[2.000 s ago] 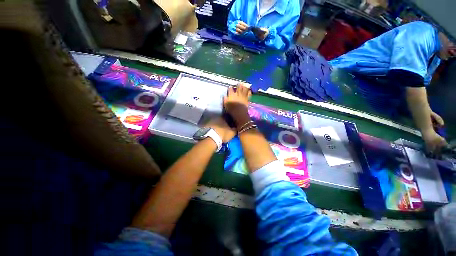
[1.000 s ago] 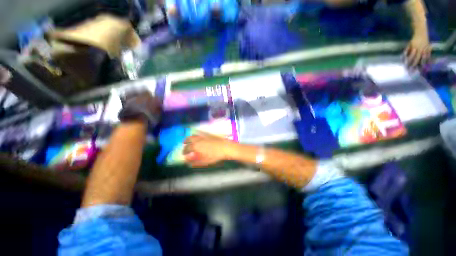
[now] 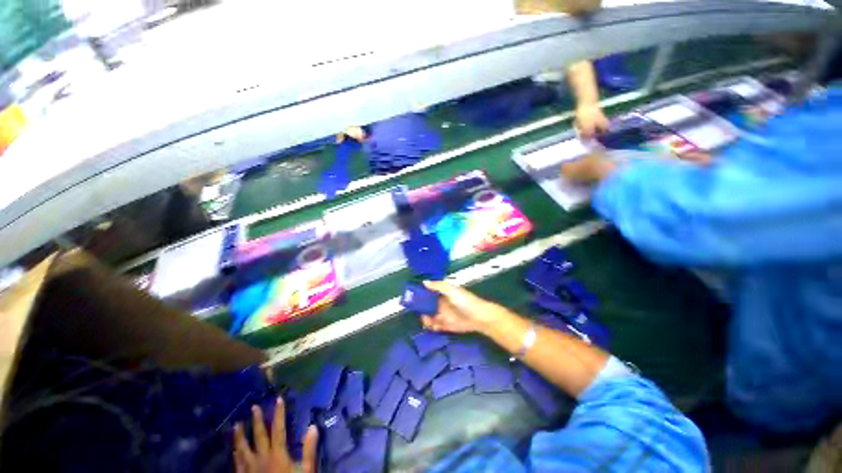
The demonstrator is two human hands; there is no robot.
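My right hand [image 3: 459,308] holds a small dark blue carton [image 3: 420,298] by its edge, above the near rail of the conveyor. My left hand [image 3: 274,443] is at the bottom edge with fingers spread, partly cut off, beside the loose blue cartons [image 3: 409,412] on the dark green worktop. A printed box lid [image 3: 294,286] with pink, blue and orange artwork lies on the belt. Next to it is a pale open box base [image 3: 365,242] with a dark blue card insert [image 3: 425,254] along its right side, a flap hanging towards me.
A brown corrugated carton [image 3: 138,314] with blue cartons inside stands at left. A pale overhead shelf [image 3: 388,69] crosses the top. A person in a blue smock [image 3: 683,203] works at right, hands over a box base [image 3: 551,164]. Stacked blue card blanks [image 3: 400,143] lie across the line.
The view has turned, showing the shelf and loose cartons. My right hand has left the printed lid and now holds a blue carton. My left hand has moved from the boxes to the bottom edge.
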